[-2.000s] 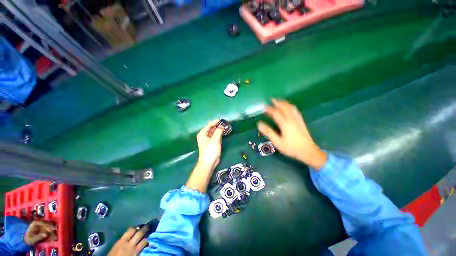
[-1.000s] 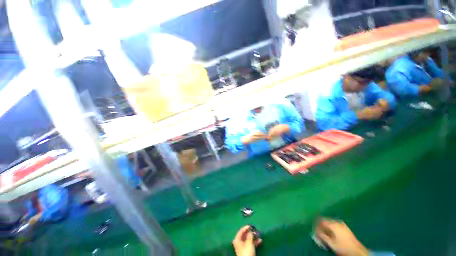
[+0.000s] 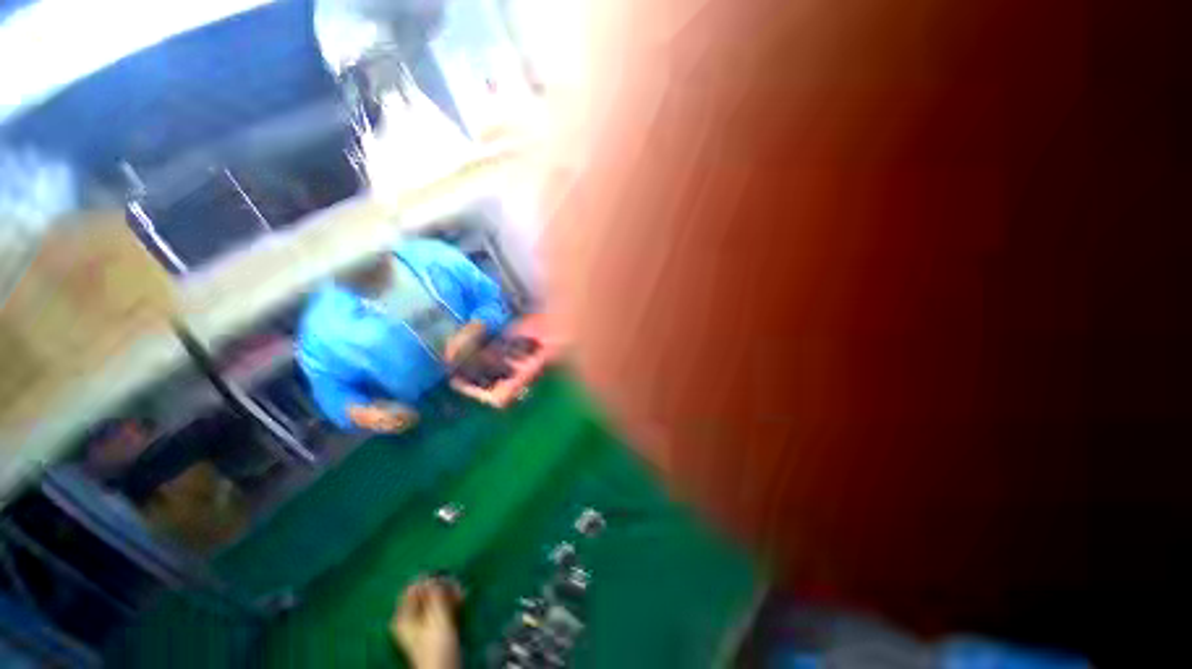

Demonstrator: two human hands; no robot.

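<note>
My left hand (image 3: 425,630) is at the bottom edge, partly cut off, with its fingertips around a small dark camera unit (image 3: 447,584). A large blurred reddish shape, most likely my right hand (image 3: 811,261), is very close to the lens and covers the right half. Its fingers and anything in them cannot be made out. A pile of dark and silver units (image 3: 539,638) lies right of my left hand, with a few units (image 3: 590,523) trailing up from it.
One unit (image 3: 448,514) lies on the green belt (image 3: 353,536) beyond my left hand. Across the belt a person in a blue smock (image 3: 360,342) sits by a pinkish tray (image 3: 503,392) with dark parts. A cardboard box (image 3: 85,307) and metal posts are at left. The view is blurred.
The view has turned and tilted. My right hand was low over the belt, and a close blurred hand shape now hides the right half. My left hand still has the unit.
</note>
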